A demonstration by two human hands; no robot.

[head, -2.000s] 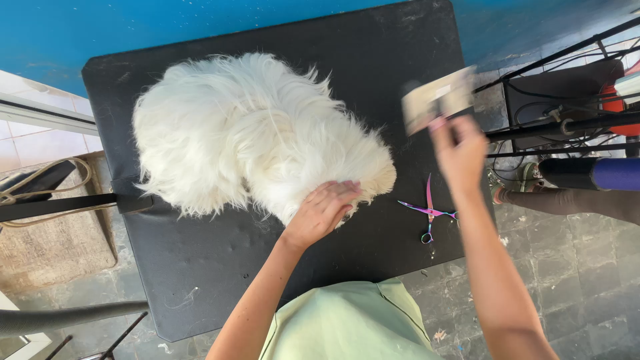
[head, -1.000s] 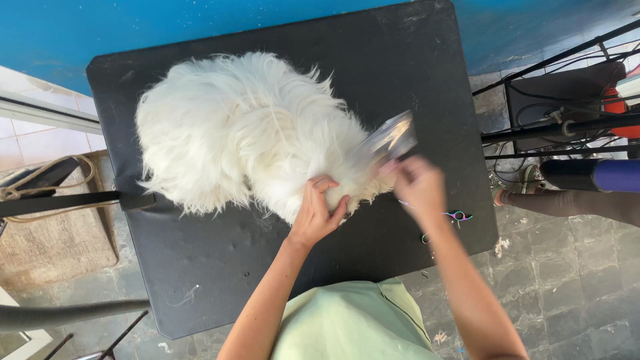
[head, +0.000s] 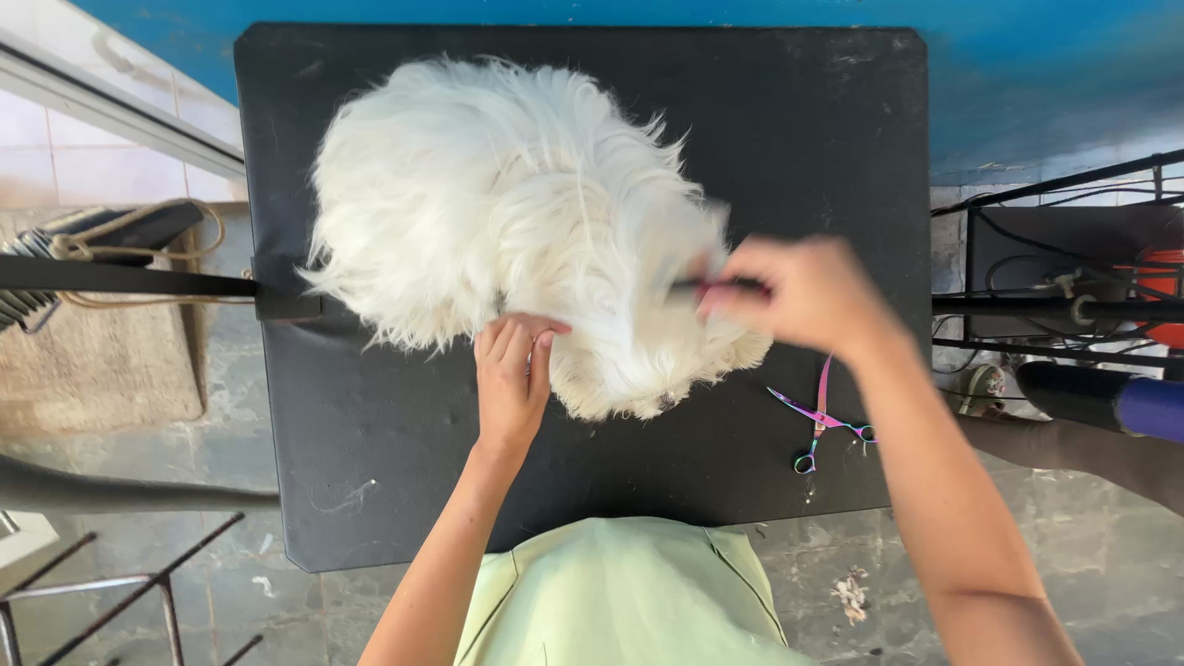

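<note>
A long-haired white dog (head: pixel 518 194) lies on a black grooming table (head: pixel 370 499), its dark nose low toward the table's near edge. My left hand (head: pixel 513 375) rests against the fur at the dog's near side, its fingers bent; whether it grips hair cannot be told. At the right of the head, my right hand (head: pixel 786 287) is closed around the dark handle of a blurred grooming brush (head: pixel 712 285), whose head is hard to make out against the fur. Iridescent pink and purple scissors (head: pixel 820 418) lie with blades apart on the table, below my right hand.
A black bar (head: pixel 120 276) is clamped at the table's left edge. Black metal racks with cables (head: pixel 1064 305) stand at the right, near another person's leg and shoe (head: pixel 982 388). A blue wall (head: pixel 592 11) runs behind the table. Hair tufts (head: pixel 851 592) lie on the tiled floor.
My right hand has brought the brush from beyond the dog's head onto the fur there. My left hand has moved from the head leftward along the dog's near side.
</note>
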